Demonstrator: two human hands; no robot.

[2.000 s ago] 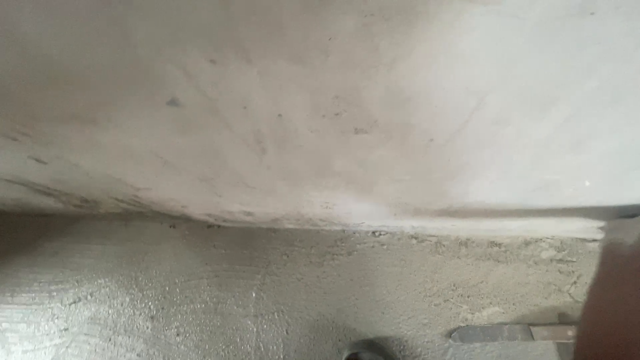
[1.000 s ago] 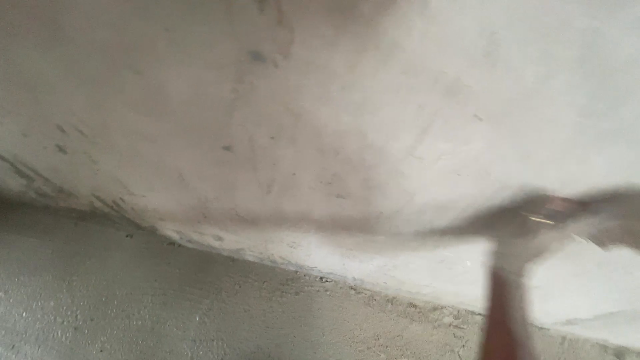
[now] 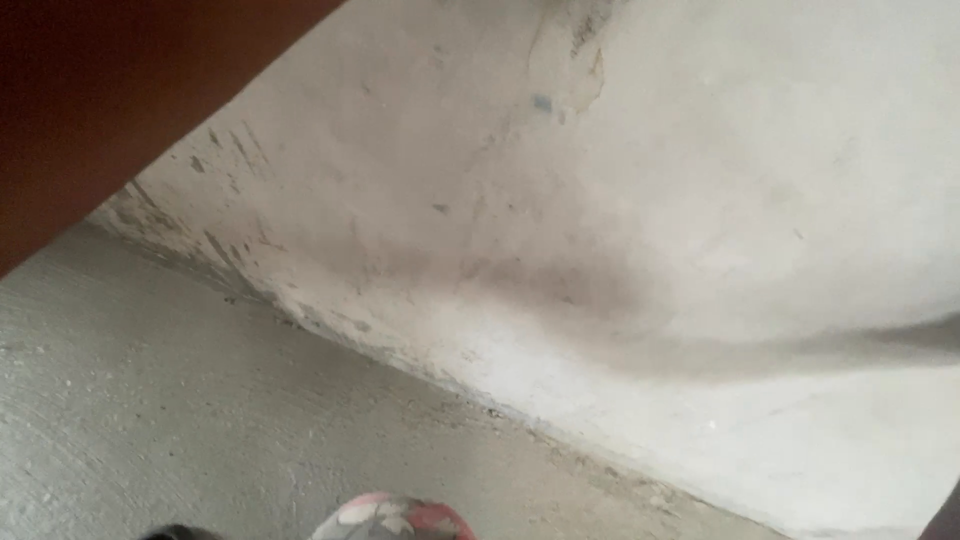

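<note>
Neither of my hands shows in the head view. A large, dark, out-of-focus shape, probably part of an arm (image 3: 127, 97), crosses the upper left corner. Behind it stands a pale plastered wall (image 3: 675, 195) with dark smears and scuffs. The wall meets a grey cement floor (image 3: 187, 390) along a slanting joint with rough, crumbly mortar. At the lower right edge another dark shape (image 3: 946, 510) is cut off by the frame; what it is cannot be told.
A rounded thing with a pink, grey and white pattern (image 3: 394, 519) pokes up at the bottom edge. Left of it lies a small dark rounded shape (image 3: 178, 532). A soft shadow runs across the wall towards the right edge.
The blurred hand and forearm at the right a second ago are out of sight there. A dark shape now covers the upper left. The view has tilted.
</note>
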